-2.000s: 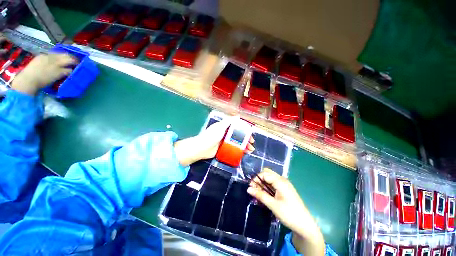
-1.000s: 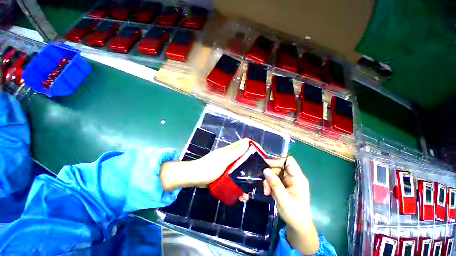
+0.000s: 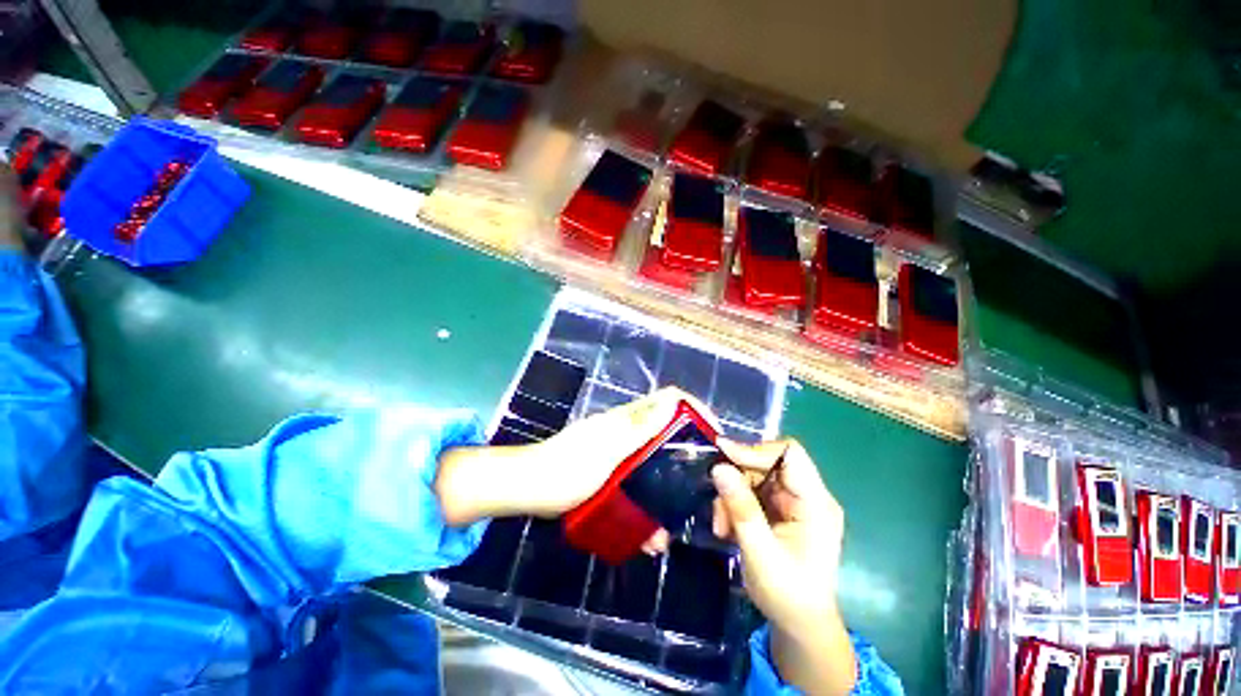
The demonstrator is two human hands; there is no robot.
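My left hand (image 3: 572, 462) holds a red housing (image 3: 613, 525) tilted over the panel tray (image 3: 456, 594). A black glossy panel (image 3: 670, 483) lies at the housing's window. The pale window frame shows only as a thin edge near the top corner. My right hand (image 3: 779, 506) pinches at the panel's right edge with thumb and index finger. A thin dark tool shows between its fingers, partly hidden. The tray under my hands holds rows of black panels.
Clear trays of red housings stand behind, the central one on a cardboard support (image 3: 470, 222). Another housing tray (image 3: 1000, 598) is at right. A blue parts bin (image 3: 204, 211) and a neighbour's blue sleeve (image 3: 38, 367) are at left.
Since two seconds ago, the housing has been tilted and a black panel has come to its window, with my right hand on it. In the last second, both hands have shifted only slightly.
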